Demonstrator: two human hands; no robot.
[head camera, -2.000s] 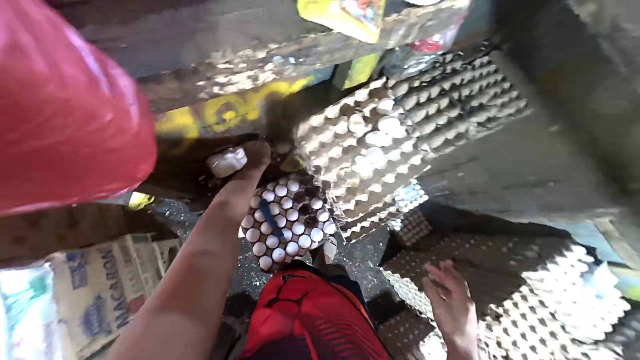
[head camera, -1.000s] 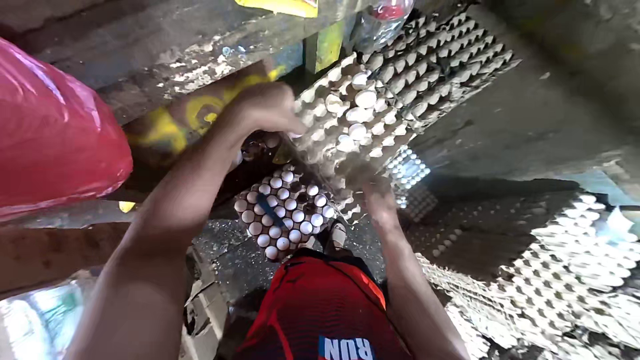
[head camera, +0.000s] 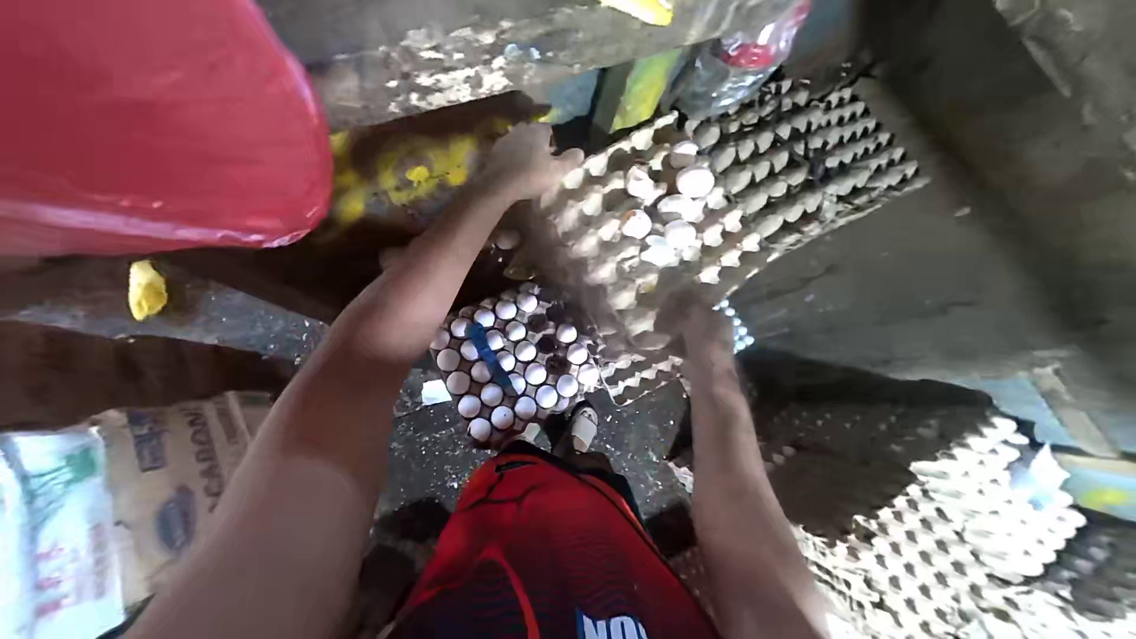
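A pulp egg tray (head camera: 595, 257) holding several white eggs and broken shells (head camera: 681, 235) lies between my hands at centre right. My left hand (head camera: 531, 161) grips its upper left edge, and my right hand (head camera: 697, 319), blurred, holds its lower edge. Below and left of it, a tray of white eggs (head camera: 525, 351) has a blue strip (head camera: 491, 358) lying across it; a few of its cups hold no egg. Another pulp tray (head camera: 825, 160) without eggs adjoins the held one at the upper right.
A large red plastic-like object (head camera: 151, 124) fills the upper left. A clear plastic bottle (head camera: 741, 67) lies above the trays. Stacked pulp trays (head camera: 950, 524) stand at lower right. A printed sack (head camera: 173, 488) lies at lower left. My feet (head camera: 583, 426) are below the egg tray.
My right hand has moved from above the stacked trays at lower right to the lower edge of the pulp tray. My left hand has gone from a light object at the left to the tray's upper edge.
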